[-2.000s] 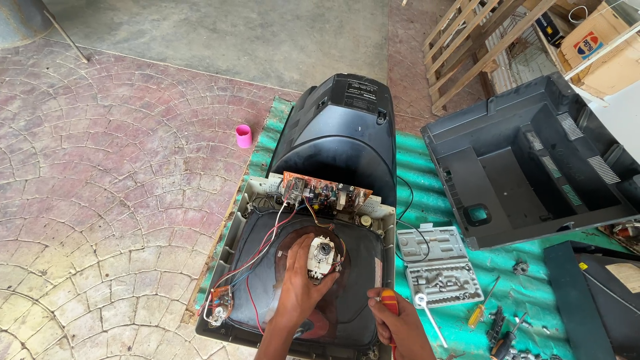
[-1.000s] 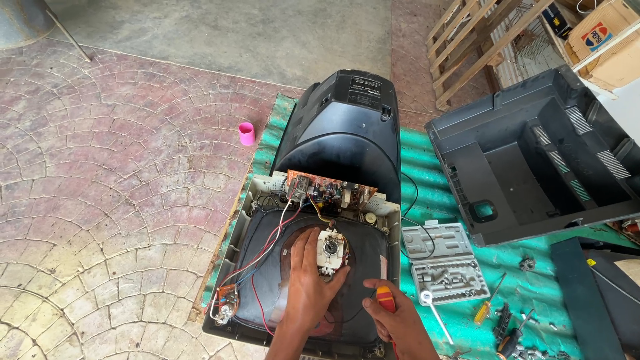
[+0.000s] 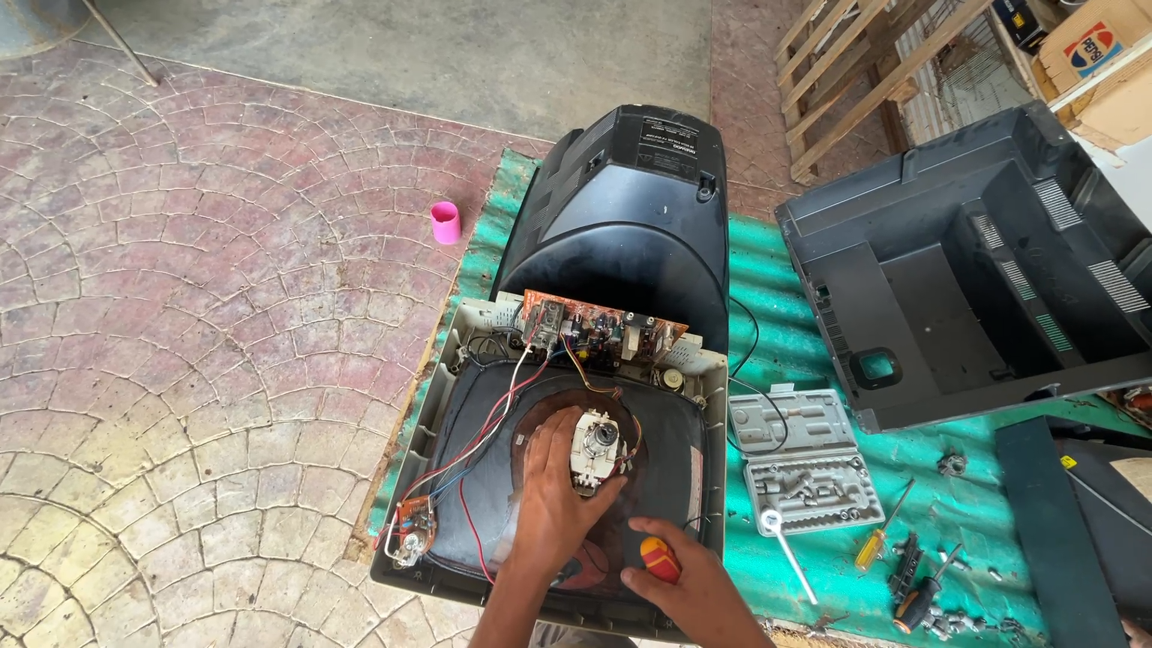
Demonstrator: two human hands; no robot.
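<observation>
An opened television lies face down, its picture tube (image 3: pixel 486 432) facing up inside a grey front frame (image 3: pixel 430 396). My left hand (image 3: pixel 558 486) grips the white deflection yoke (image 3: pixel 596 450) around the tube's neck from its left and lower sides. My right hand (image 3: pixel 688 580) holds a screwdriver by its red and yellow handle (image 3: pixel 660 558), low over the tube; its shaft is hard to make out. A circuit board (image 3: pixel 612 328) stands along the frame's far edge, with red, white and blue wires running to a small neck board (image 3: pixel 416 531) at the near left corner.
A black television back cover (image 3: pixel 621 198) stands behind; another (image 3: pixel 909 261) lies at right. A grey socket set case (image 3: pixel 805 468), a ratchet (image 3: pixel 790 558), a yellow-handled screwdriver (image 3: pixel 873 544), a black-handled one (image 3: pixel 918 603) and loose screws rest on green corrugated sheeting (image 3: pixel 756 261). A pink cup (image 3: pixel 445 223) stands left.
My right hand with the screwdriver has moved left, closer to my left hand. My left hand stays on the yoke.
</observation>
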